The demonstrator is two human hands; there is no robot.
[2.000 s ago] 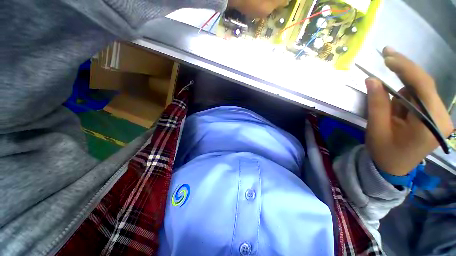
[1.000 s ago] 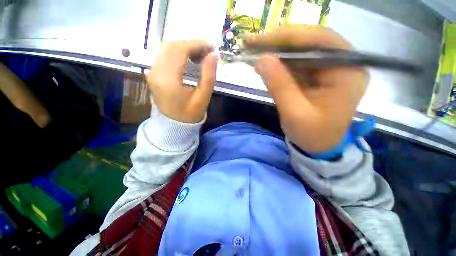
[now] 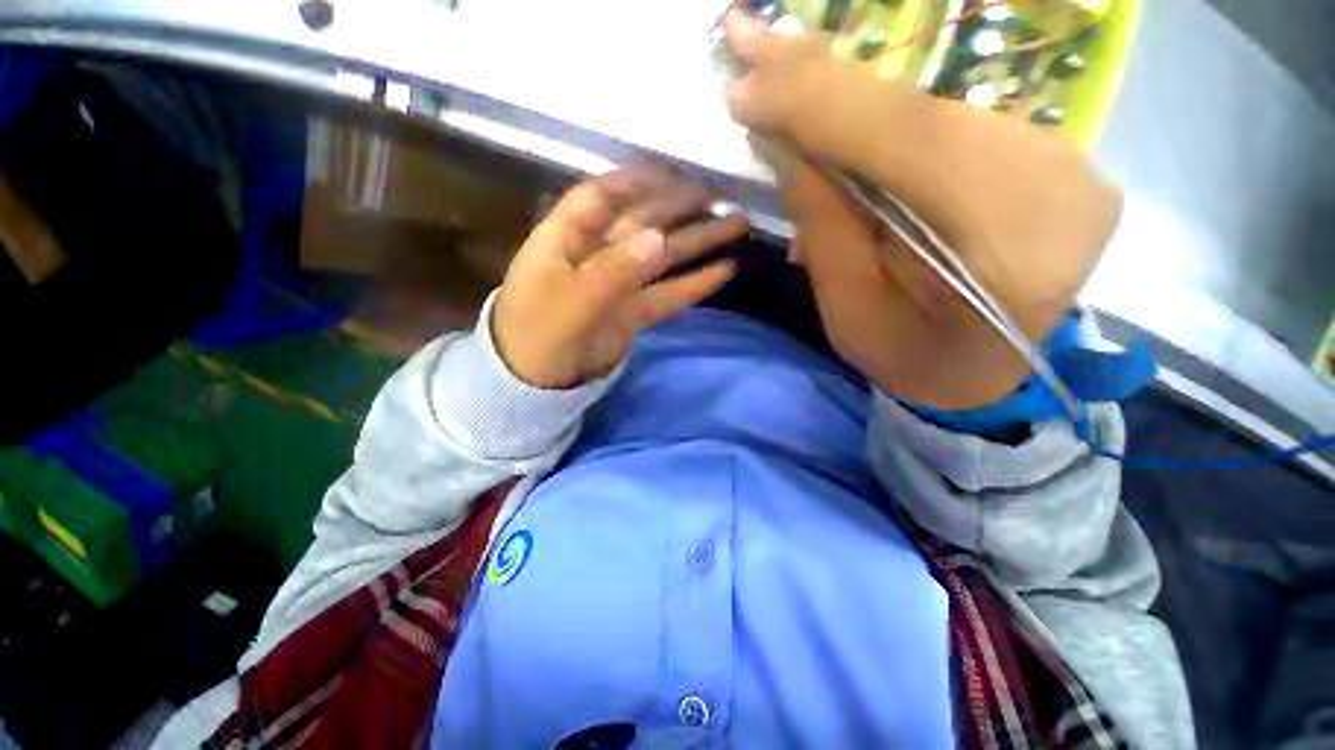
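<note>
The circuit board panel [image 3: 1120, 73] with yellow-green edges lies on the bench at the top, cut off by the frame's edge and partly behind my right hand. My right hand [image 3: 930, 220], with the blue wrist strap [image 3: 1091, 366], holds the tweezers [image 3: 952, 264]; its fingers are at the board's near left edge and the tips cannot be made out. My left hand [image 3: 615, 264] is in front of the bench edge, blurred, fingers apart, with no thing seen in it. A thin red lead wire [image 3: 952, 27] shows on the board.
The pale metal bench [image 3: 513, 73] runs across the top with its rail edge. A cardboard box [image 3: 425, 220] is below it on the left. A green and blue crate [image 3: 110, 513] stands on the green floor. The blue strap cord [image 3: 1230, 457] runs off to the right.
Since a second ago, my left hand has moved down and away from the board's edge and its fingers have spread. My right hand still holds the tweezers, now slanting down to the right.
</note>
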